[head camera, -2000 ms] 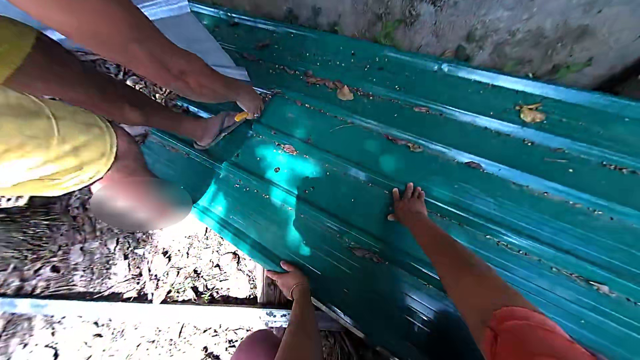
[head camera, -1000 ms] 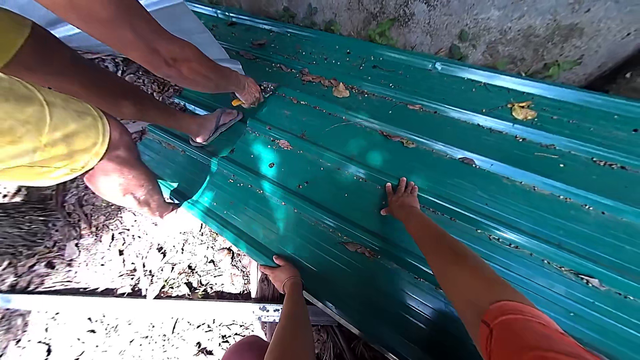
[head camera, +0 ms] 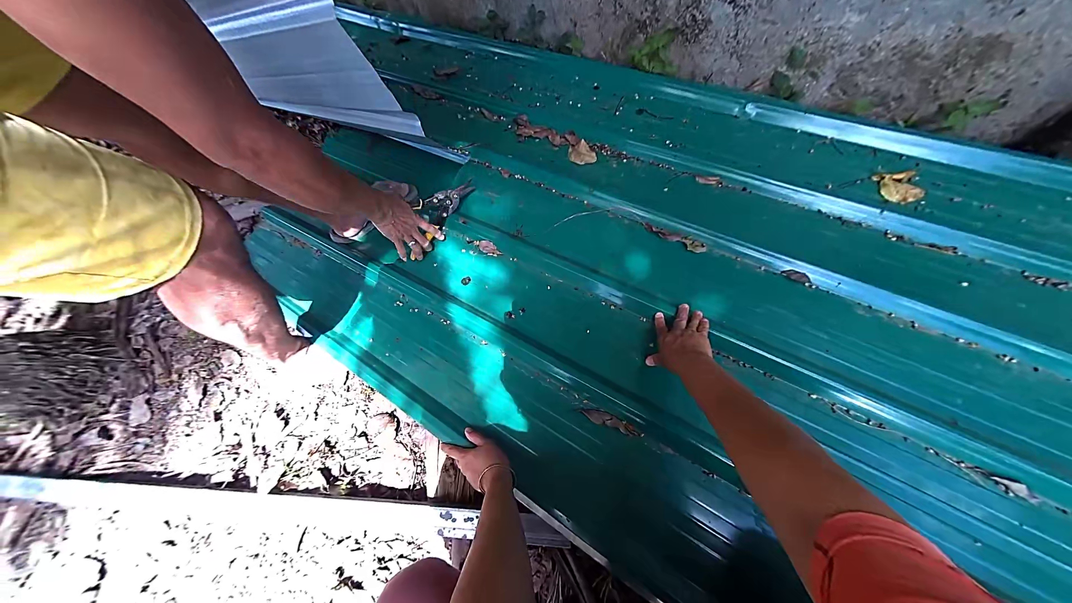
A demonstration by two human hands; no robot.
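Note:
A ribbed green metal roofing sheet (head camera: 569, 335) lies across the view, scattered with dry leaves. My left hand (head camera: 477, 461) rests on its near edge, at the lower middle, with a thin band at the wrist. Farther right and up, my right hand (head camera: 682, 339) lies palm down on the sheet with its fingers apart. Another person's hand (head camera: 406, 226) is on a pair of tin snips (head camera: 444, 205), whose handles show some yellow, above the sheet. The cut state of the metal around the jaws is not clear.
A co-worker in yellow shorts (head camera: 92, 218) stands at the left, one foot on the sheet. A pale bent sheet (head camera: 310, 67) rises behind. A rough wall (head camera: 837, 50) borders the far side. A metal bar (head camera: 209, 502) crosses the leafy ground.
The co-worker's hand has opened around the snips, whose jaws now show plainly. Both my hands have stayed at about the same places on the green sheet.

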